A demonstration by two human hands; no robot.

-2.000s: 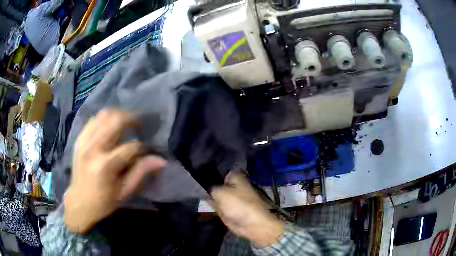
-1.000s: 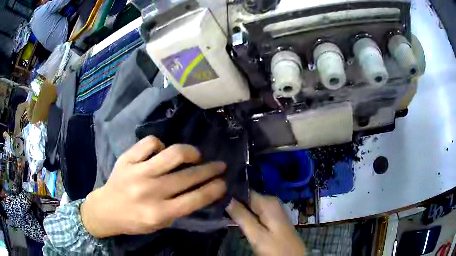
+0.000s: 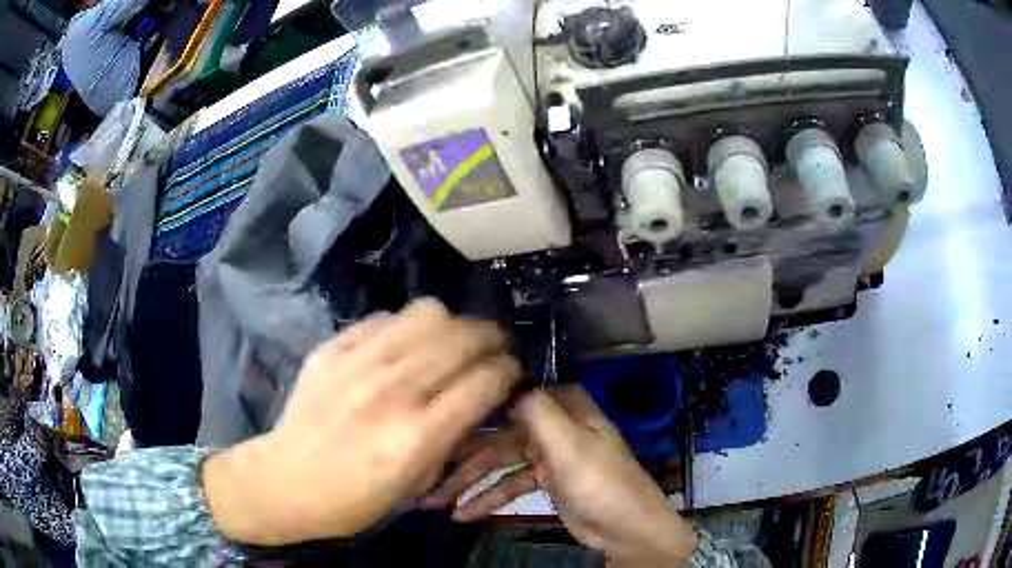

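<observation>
The cream-white overlock machine (image 3: 488, 166) stands ahead of me with its row of white tension knobs (image 3: 740, 183). Grey cloth (image 3: 261, 300) lies bunched left of the machine head. Darker black fabric (image 3: 400, 261) runs from it to below the head, by the needle area. My left hand (image 3: 372, 422) lies over the dark fabric, slightly blurred, its fingers bent towards my right hand. My right hand (image 3: 572, 460) pinches the dark cloth edge below the needle area. The cloth under my left hand is mostly hidden.
A blue plastic tray (image 3: 633, 394) sits under the machine at the table edge, with black trimmings (image 3: 727, 377) beside it. Plaid cloth (image 3: 239, 166) and a black piece (image 3: 164, 344) lie at left. A person in a grey top (image 3: 105, 56) is at the far upper left.
My left hand has come down from the grey cloth onto the dark fabric and moved right, close to my right hand. The dark fabric has moved up to the needle area.
</observation>
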